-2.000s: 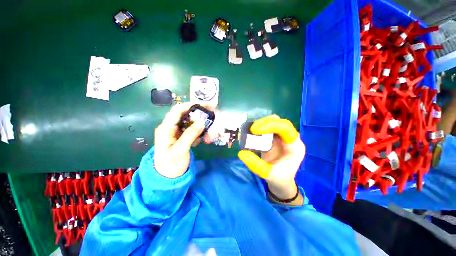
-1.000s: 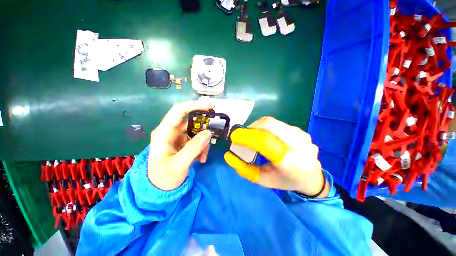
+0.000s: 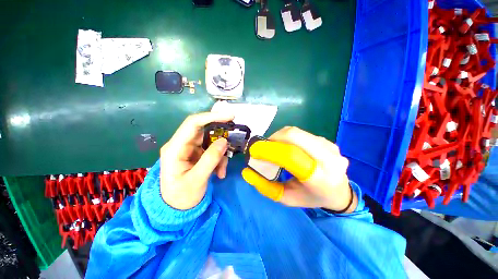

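My left hand [image 3: 191,158] holds an open black watch housing [image 3: 236,136], its gold and grey inside facing up, with the thumb over its lower edge. My right hand [image 3: 300,166], with yellow finger cots on its fingers, holds a display module [image 3: 264,167] between thumb and fingers, its pale side showing. The module is close beside the housing's right edge; whether they are joined by the flex cable cannot be told. A white wipe [image 3: 256,116] lies just behind the hands.
A solvent dispenser [image 3: 225,77] and a dark display module [image 3: 169,82] lie beyond the hands. White printed pieces [image 3: 112,56] lie left; grey-white pieces [image 3: 266,25] at the far side. A blue bin [image 3: 377,98] of red clamps is right; a green crate [image 3: 24,218] with clamped units is lower left.
The housing has turned from tilted to open side up, and the display module has come close to it. Both hands have drawn together. The view has shifted, so the far pieces sit higher.
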